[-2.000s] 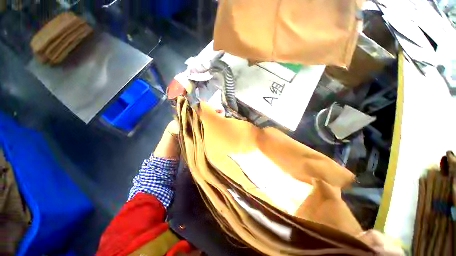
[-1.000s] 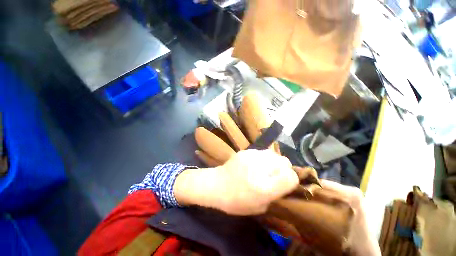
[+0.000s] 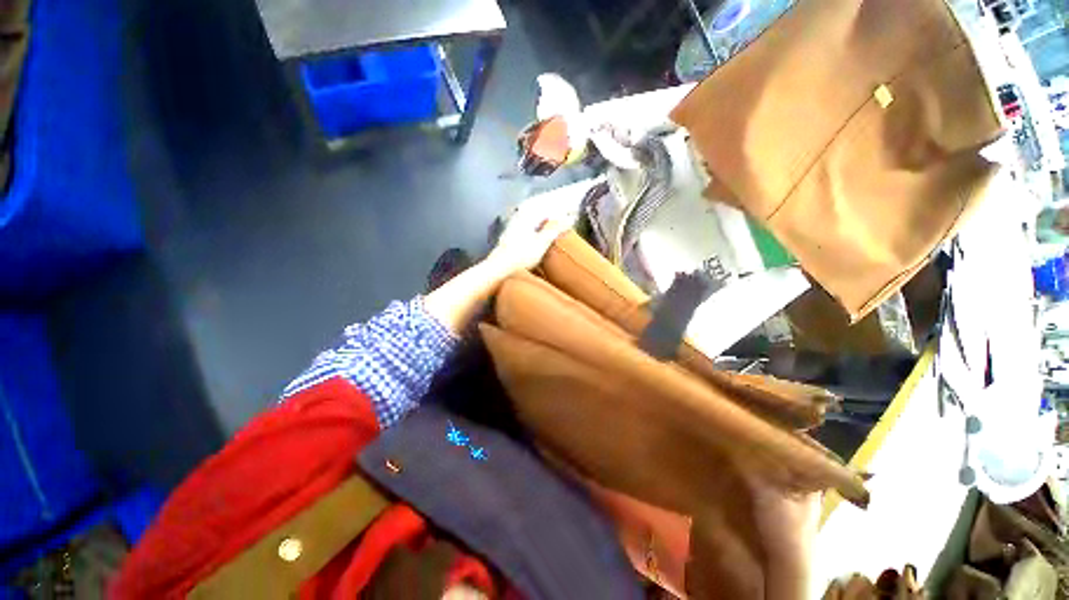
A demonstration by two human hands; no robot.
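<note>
A limp brown bag body (image 3: 621, 410) is held over the lap, folded in several layers. A short dark strip (image 3: 678, 314) lies across its upper folds. My left hand (image 3: 533, 240) is at the far left end of the folds, its fingers partly hidden, holding the bag body. My right hand (image 3: 783, 527) is at the near right side of the bag body, gripping it, with the fingers hidden behind the material.
Another brown bag (image 3: 844, 152) with a gold-coloured spot lies on the pile ahead. A white bench (image 3: 903, 504) with a yellow edge is at right. A metal table (image 3: 387, 24) and blue crate (image 3: 373, 89) stand ahead left. Blue crates (image 3: 70, 176) are at far left.
My left hand has moved from the middle of the bag body to its far left end. The folds have spread wider. The view has shifted, and the gold spot on the far bag now shows.
</note>
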